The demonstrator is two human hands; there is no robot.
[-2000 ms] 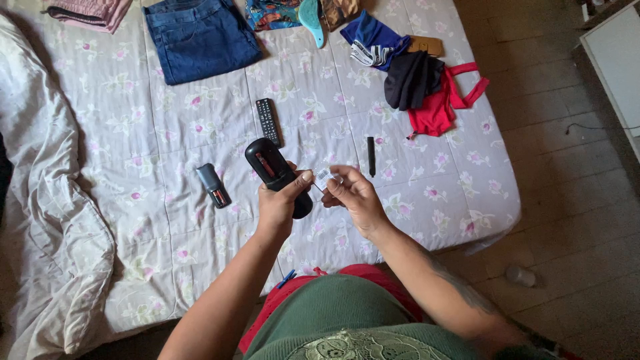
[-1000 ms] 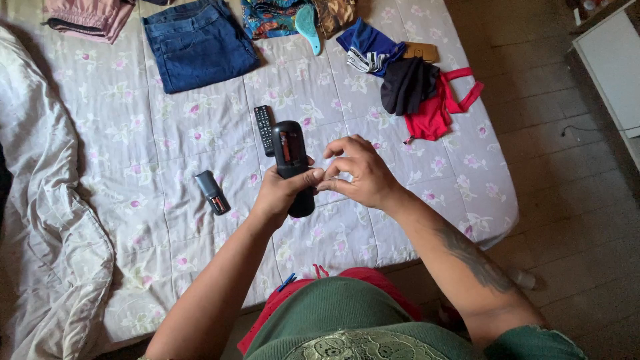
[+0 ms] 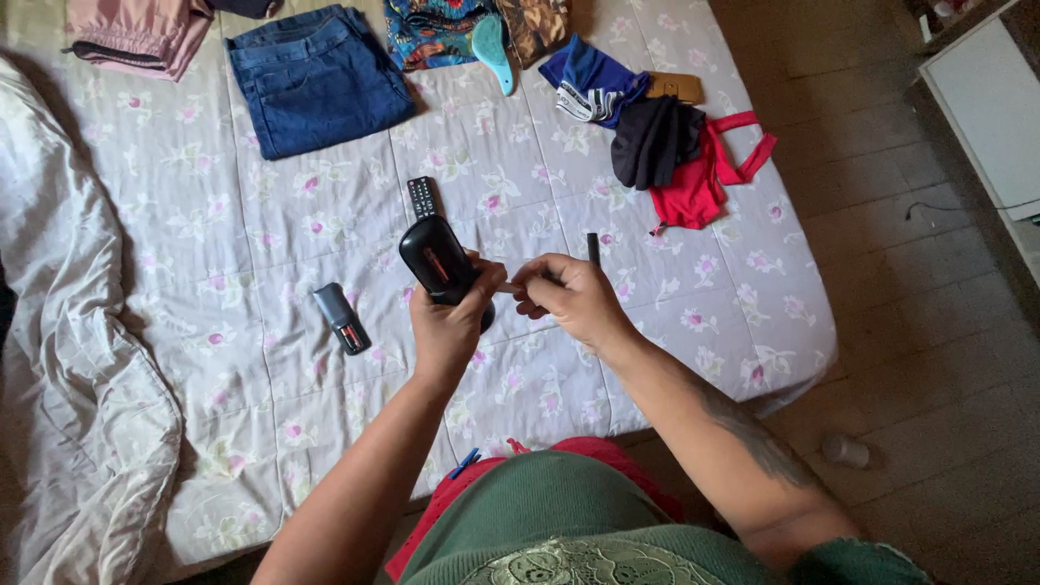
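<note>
My left hand (image 3: 455, 313) holds a glossy black device (image 3: 431, 252) with an orange-red stripe, upright above the bed. My right hand (image 3: 569, 296) is just to its right, its thumb and fingers pinching a small thin item (image 3: 510, 288) that reaches to my left fingertips; what it is I cannot tell. Beyond the device lies a black remote control (image 3: 421, 197), partly covered by it. A dark grey remote control (image 3: 335, 309), with red batteries showing in its open compartment, lies to the left. Past my right hand a thin black stick-like piece (image 3: 593, 247) rests on the floral bedspread (image 3: 325, 236).
Folded blue jeans (image 3: 325, 85), pink clothing (image 3: 138, 36) and a turquoise hairbrush (image 3: 491, 49) lie at the far side. Blue, black and red garments (image 3: 691, 195) and a tan wallet-like case (image 3: 676, 88) lie right. A crumpled white sheet (image 3: 73, 366) runs along the left.
The black device in my left hand has changed its tilt. My right hand's fingers have come closer together beside it. The remotes and clothes lie where they were.
</note>
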